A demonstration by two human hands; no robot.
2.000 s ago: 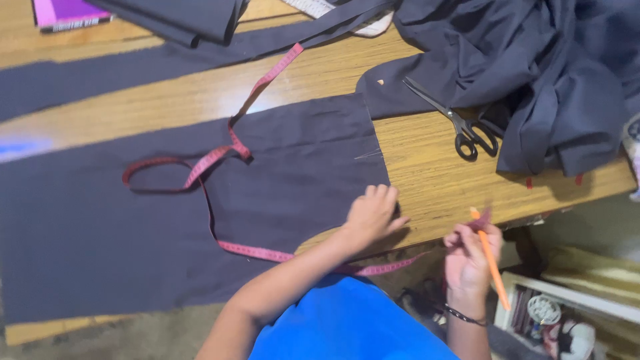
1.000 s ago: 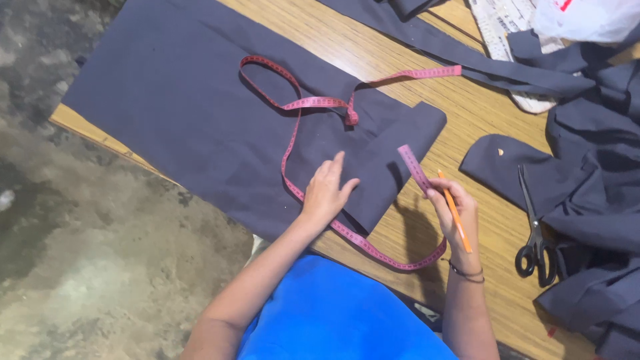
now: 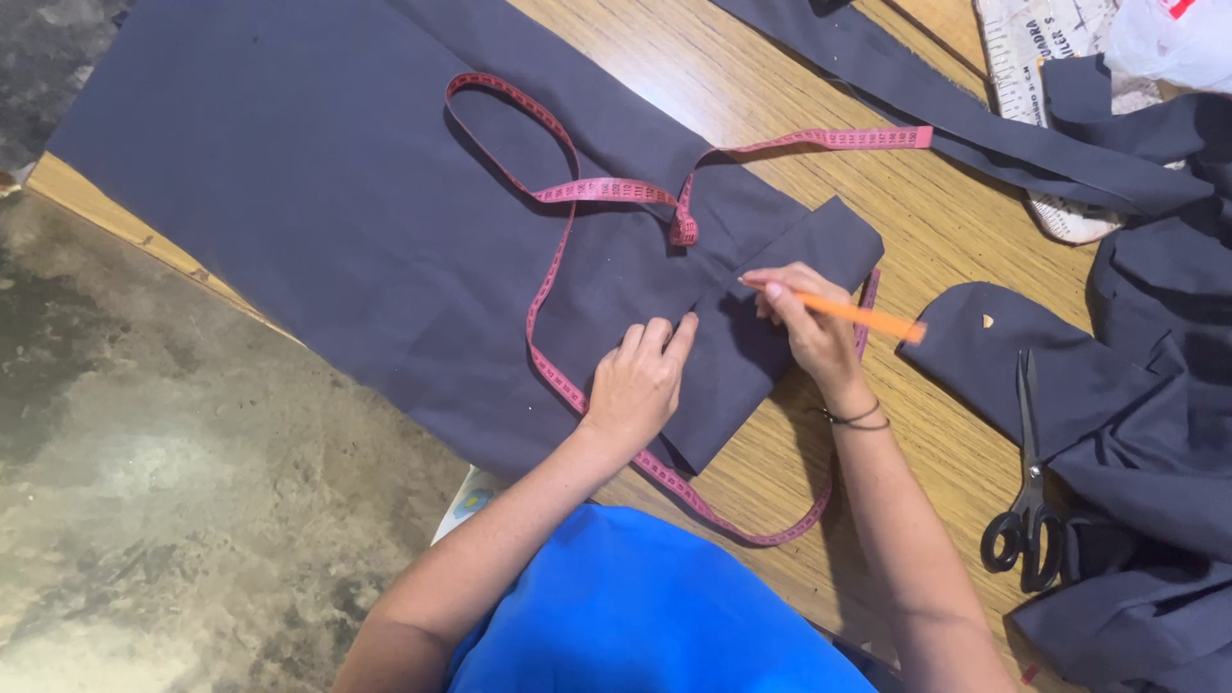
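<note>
Dark navy fabric point(image 3: 318, 192) lies flat on the wooden table, its right end folded over on itself. My left hand point(image 3: 640, 380) presses down on it beside the fold's edge, holding nothing that shows. In my right hand point(image 3: 804, 318) is an orange pencil point(image 3: 852, 313), its tip at the cloth near that same edge. A pink tape measure point(image 3: 616, 190) loops over the fabric, runs by my left wrist and hangs around to the right; its stretch near my right hand is partly hidden, so whether I also hold it cannot be told.
Black-handled scissors point(image 3: 1030, 481) lie on more dark cloth point(image 3: 1136, 433) at the right. A white marked ruler point(image 3: 1015, 67) sits under fabric strips at the upper right, near a white plastic bag point(image 3: 1174, 43). The wooden table's edge point(image 3: 144, 236) runs along the lower left, above a concrete floor.
The fabric's right end, flat two seconds ago, is folded over. My right hand has moved left onto the cloth with the pencil; the tape end it held up one second ago no longer stands up. The view has shifted.
</note>
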